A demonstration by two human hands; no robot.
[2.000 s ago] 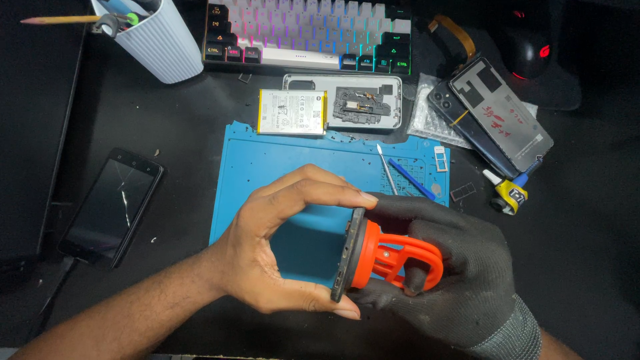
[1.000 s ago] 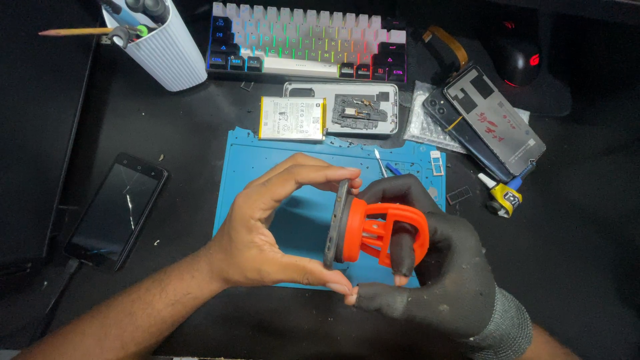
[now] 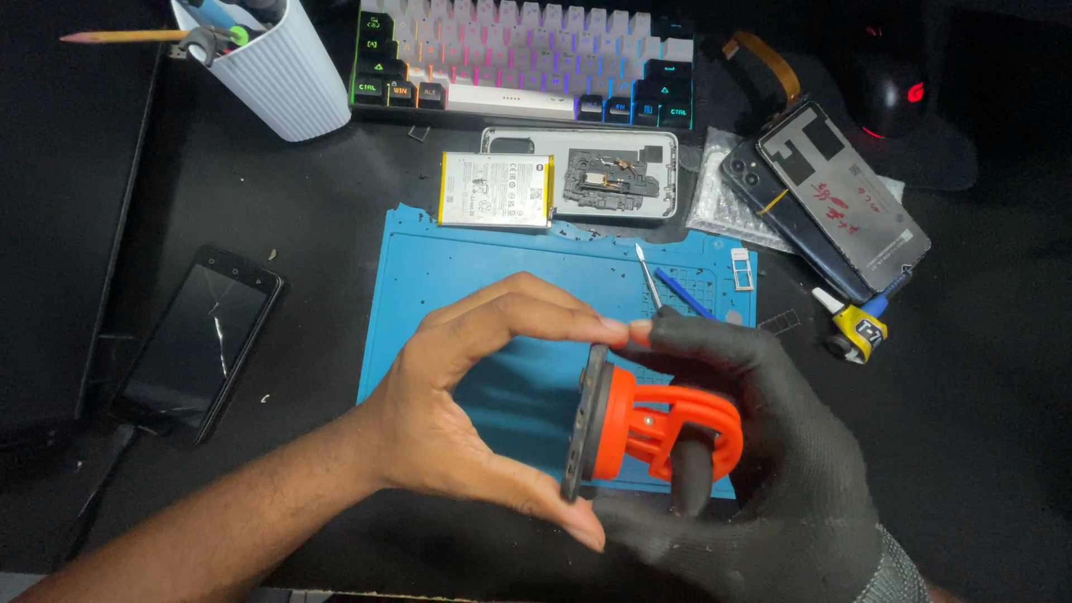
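My bare left hand (image 3: pixel 469 385) grips a thin dark phone (image 3: pixel 584 427) by its edges, between thumb and fingers. The phone is seen nearly edge-on, so its face is hidden. An orange suction cup with a loop handle (image 3: pixel 691 410) sits against the phone's right side. My right hand (image 3: pixel 779 435), in a dark glove with open fingertips, has a finger through the handle and its other fingers around the phone's ends. Both hands are above a blue silicone repair mat (image 3: pixel 402 318). A metal spudger (image 3: pixel 646 272) and a blue plastic pry tool (image 3: pixel 682 293) lie on the mat.
A cracked phone (image 3: pixel 201 343) lies left. Behind the mat are a phone battery (image 3: pixel 496 191), a back cover (image 3: pixel 662 180), a lit keyboard (image 3: pixel 519 63) and a pen cup (image 3: pixel 285 75). At right lie a SIM tray (image 3: pixel 742 270), a phone panel (image 3: pixel 854 193) and a glue bottle (image 3: pixel 858 331).
My right hand's fingers have shifted around the phone's edges and the suction cup's handle. The left hand still holds the phone, and the cup remains against it.
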